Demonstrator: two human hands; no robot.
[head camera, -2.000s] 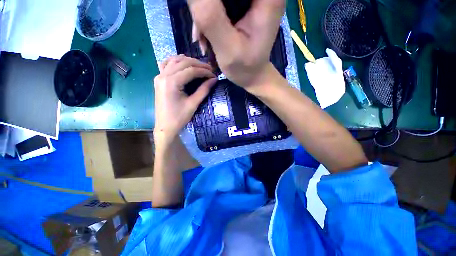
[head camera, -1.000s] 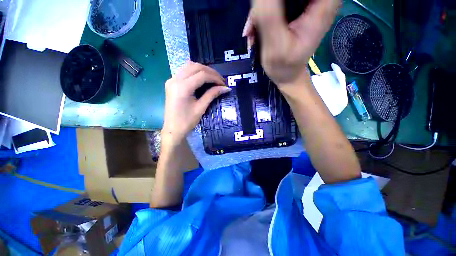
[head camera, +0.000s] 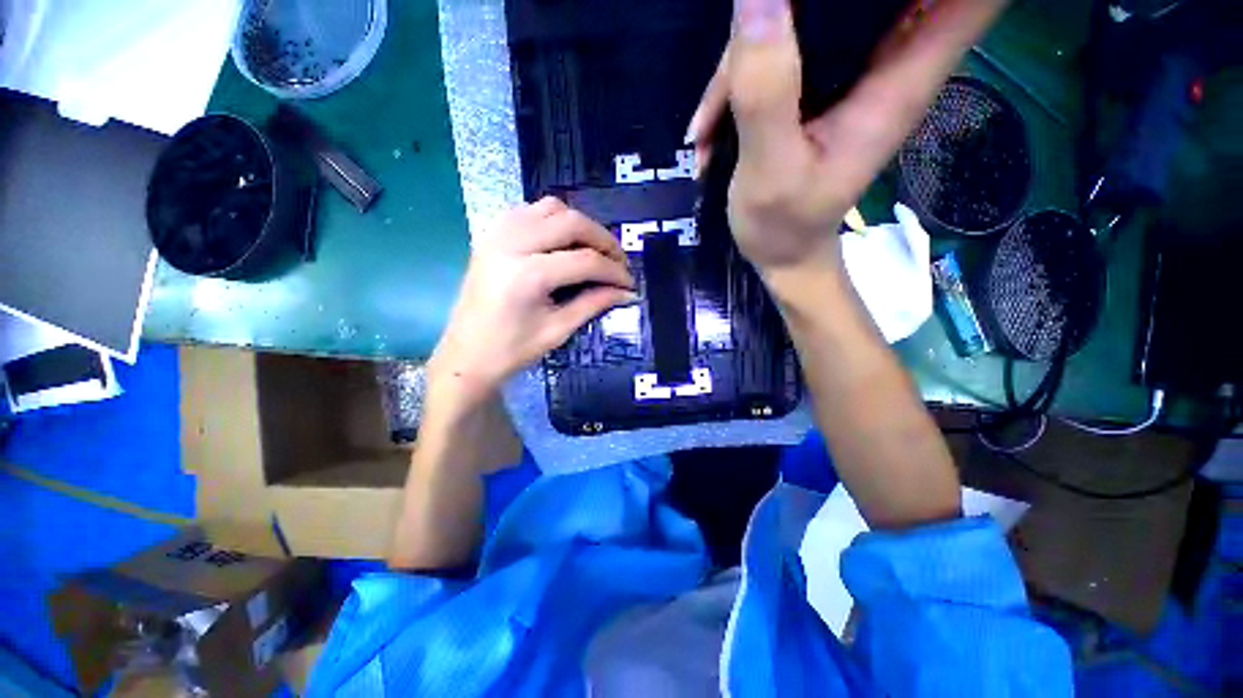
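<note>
A black rear housing with white metal patches inside and small brass rings near its lower corners lies on bubble wrap. A black strip runs down its middle. My left hand rests over the housing's left side, thumb and fingertips close together beside the middle patches; whether they pinch anything is hidden. My right hand is over the housing's upper right, with one fingertip near the upper white patch. Its far part is blurred and meets the top edge, so what it holds cannot be told.
At left are a black tub of small black parts, a clear tub and a dark block. At right are two mesh dishes, a white cloth, a blue-white tube and cables. Cardboard boxes stand below the bench.
The view has shifted. Both hands have moved right relative to the first frame, uncovering more of the housing's upper middle. My left hand has lowered slightly since the last frame.
</note>
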